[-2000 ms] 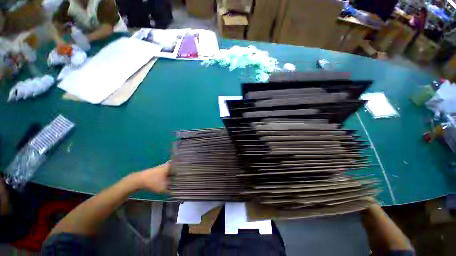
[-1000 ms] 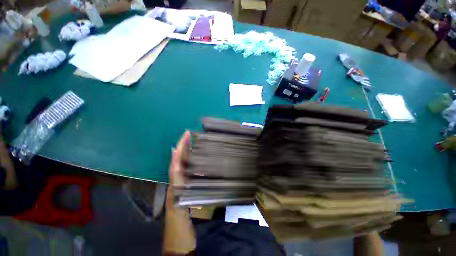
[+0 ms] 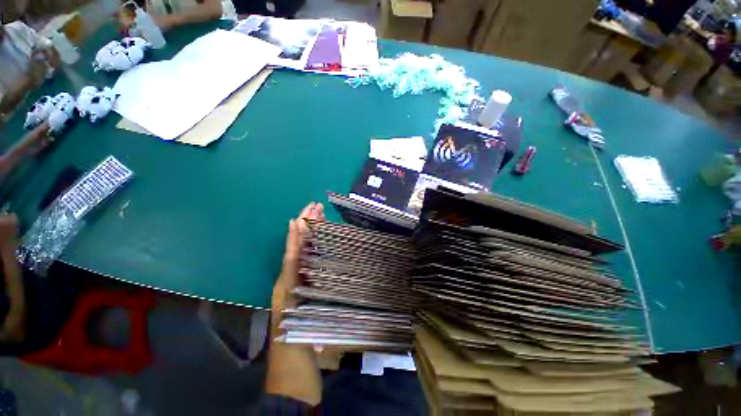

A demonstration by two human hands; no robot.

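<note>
A thick stack of box blanks, with brown-grey layered edges, stands fanned and tilted at the table's near edge. My left hand is against the left end of the stack, fingers upright along its edge. My right hand is not visible; the stack covers the lower right. Beyond the stack a box blank lies flat, showing black panels, a coloured wave logo and a small white square. A creased white paper piece lies just behind it.
Behind stand a white cylinder and a dark box, with a red tool beside them. Pale green filler and white sheets lie farther back. A clear-wrapped white pack is right; a bubble-wrapped strip is left. People's hands show at the left.
The stack has moved down and nearer me, and its blanks have fanned apart. A flat blank with the wave logo now shows beyond it. My right forearm has gone out of sight.
</note>
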